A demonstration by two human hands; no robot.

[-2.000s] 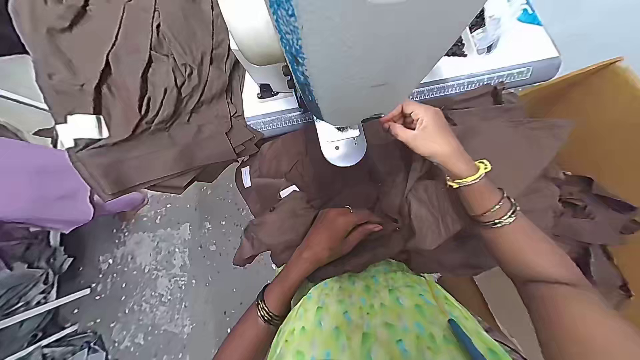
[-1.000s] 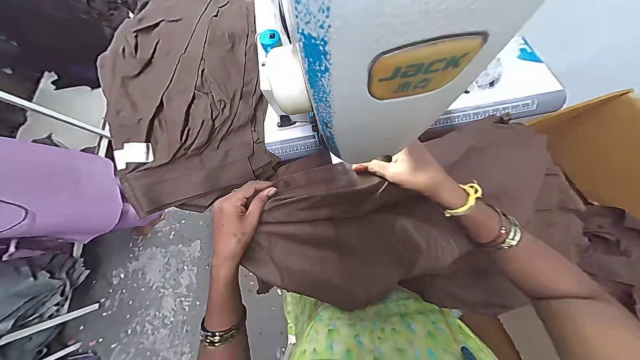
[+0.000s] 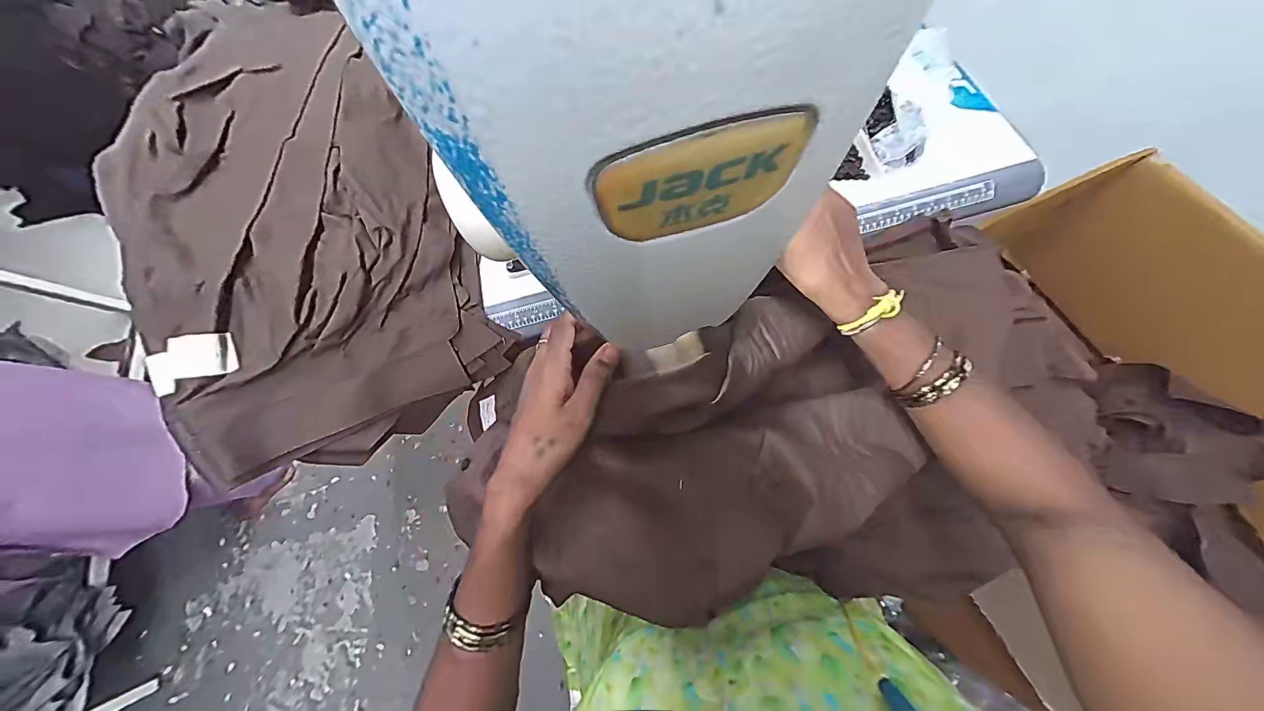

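Observation:
A Jack sewing machine's white head (image 3: 652, 59) fills the top centre and hides the needle area. Brown fabric (image 3: 691, 504) hangs from beneath it over my lap. My left hand (image 3: 558, 410) lies on the fabric's edge just left of the machine head, thumb and fingers up, its grip not clear. Beyond the head's right side, my right hand (image 3: 829, 247) is at the fabric's upper edge, its fingers hidden behind the machine. A small white label (image 3: 488, 412) shows on the cloth left of my left hand.
Stacked brown fabric pieces (image 3: 267, 217) with a white tag (image 3: 197, 357) lie at the left. A cardboard box (image 3: 1136, 267) stands at the right, near more brown pieces (image 3: 1175, 434). A person in purple clothing (image 3: 84, 459) is at the left edge. A clear container (image 3: 899, 138) stands on the machine bed.
Both hands held the cloth's edge in front of the machine one second ago; now they are up at either side of its head. The view has moved closer to the machine.

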